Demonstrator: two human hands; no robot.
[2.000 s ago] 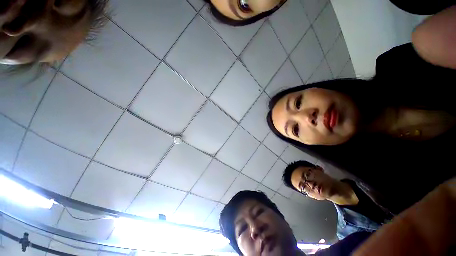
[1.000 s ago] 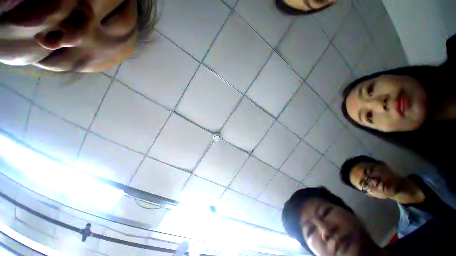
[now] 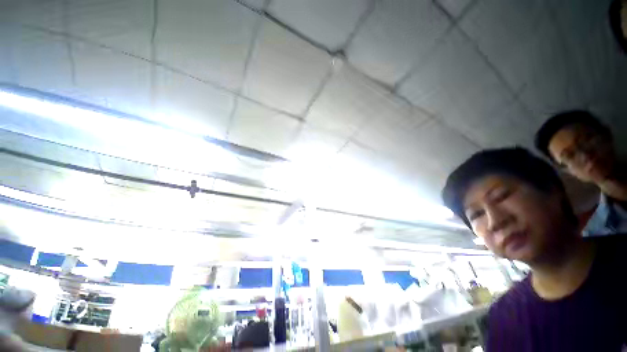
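Neither of my hands can be made out in the picture. Nearest in front of me, at the right, is a person in a dark purple top (image 3: 550, 313), with short dark hair and head tilted. A second person (image 3: 584, 148) stands behind at the right edge, partly hidden by the first. A blurred skin-toned patch shows in the bottom left corner; I cannot tell what it is. No work piece shows near me.
Bright tube lights (image 3: 89, 113) run below a tiled ceiling (image 3: 295, 62). Low down are a pale green round fan (image 3: 192, 320), brown cardboard boxes (image 3: 106, 342), a pale post (image 3: 321, 316) and a blurred bench with white items at right.
The view has tilted down from the ceiling, and the room's far side now shows. The close face at upper left and the long-haired person at right have left the picture.
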